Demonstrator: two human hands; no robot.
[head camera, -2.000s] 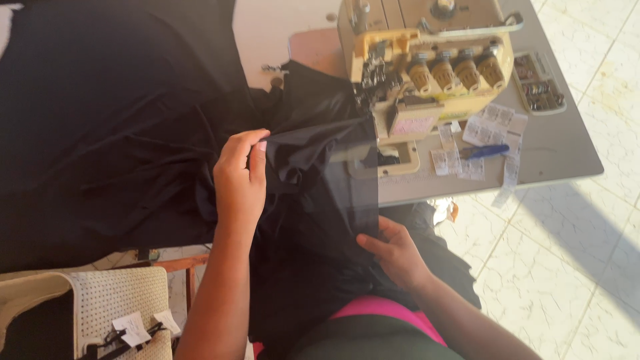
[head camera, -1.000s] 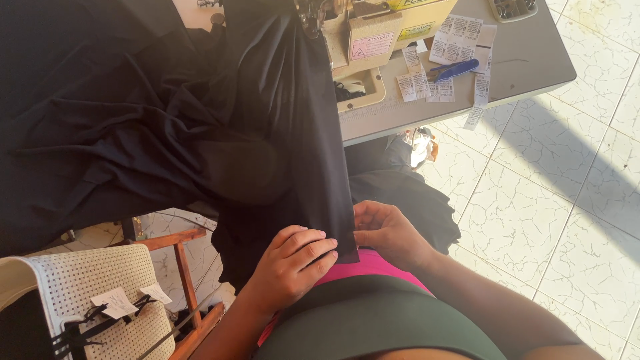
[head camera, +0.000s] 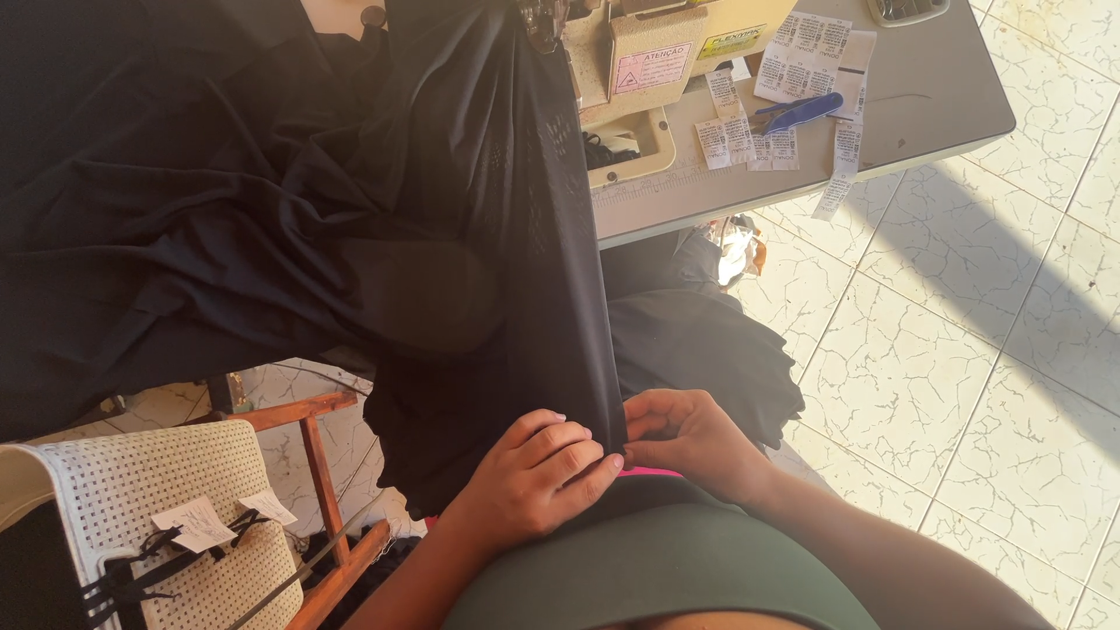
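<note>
Black fabric (head camera: 551, 289) runs from the overlock sewing machine (head camera: 652, 66) down to my lap, its right edge drawn straight. At that edge's lower end, just in front of my waist, my right hand (head camera: 691, 437) pinches the cloth between thumb and fingers. My left hand (head camera: 551, 472) lies against the same corner from the left, its fingertips on the fabric close to the right thumb. More black cloth spreads across the left side. The upper end of the edge lies by the machine's presser foot area, which is partly cut off at the top.
Blue thread snips (head camera: 801, 114) lie on printed label strips (head camera: 809, 57) on the machine table (head camera: 919, 114). A metal tray (head camera: 908, 9) sits at its far edge. Lower left stands a white perforated basket (head camera: 175, 464) with tagged black straps, beside a wooden frame (head camera: 324, 472). Dark cloth (head camera: 700, 350) hangs below the table.
Both hands have come down along the fabric from near the machine to its lower corner at my waist, and the cloth edge now lies straight. The view has shifted downward.
</note>
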